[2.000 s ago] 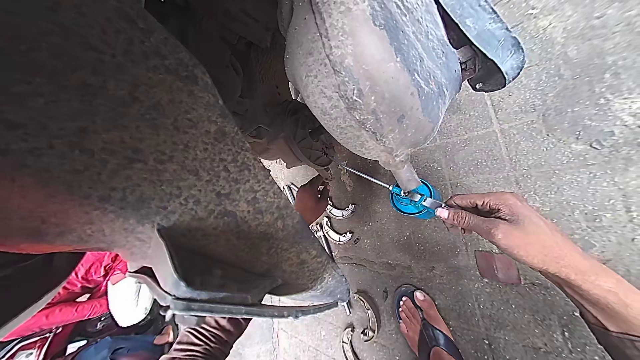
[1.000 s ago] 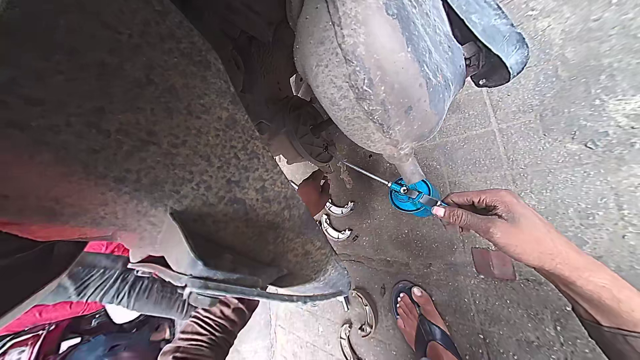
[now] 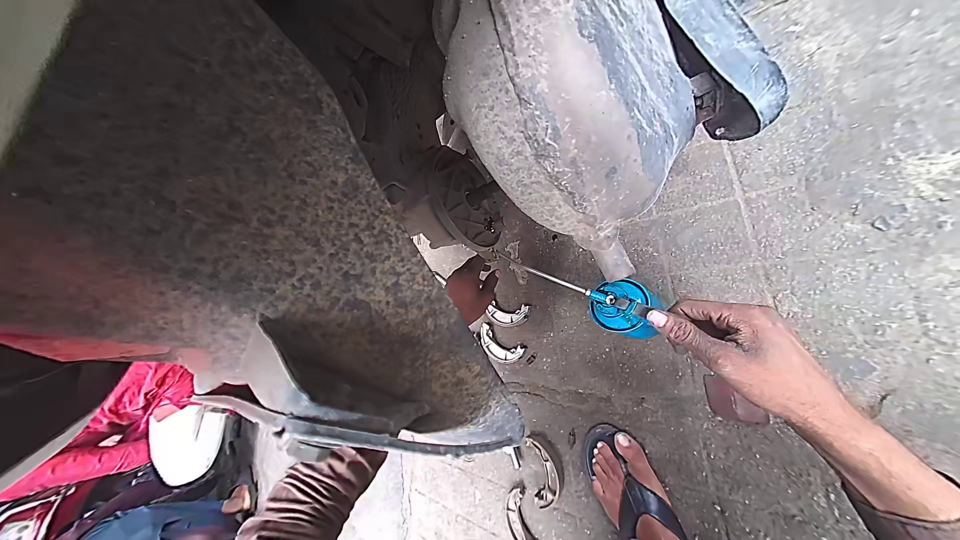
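Observation:
My right hand (image 3: pixel 739 349) grips the metal lever of a blue pump oil can (image 3: pixel 630 326), thumb on top. From the can a thin metal spout (image 3: pixel 547 277) reaches left, its tip close to the lower edge of a round, dirty brake plate (image 3: pixel 461 199). Beyond the fender edge, my left hand (image 3: pixel 471 289) is just below that plate, near the spout tip. The fender hides part of it, and whether it holds anything is unclear. Two curved brake shoes (image 3: pixel 504 343) lie on the ground beside it.
A rusty motorcycle fender (image 3: pixel 300 217) fills the left. A worn grey metal housing (image 3: pixel 570 112) hangs above the can. More curved brake shoes (image 3: pixel 546 472) lie by a sandalled foot (image 3: pixel 626 480). A flat reddish piece (image 3: pixel 731 397) lies under my right wrist. A person in red (image 3: pixel 142 405) is at lower left.
A grey sleeve seen at lower left one second ago is out of sight, and red clothing shows there. My right hand stays on the oil can's lever.

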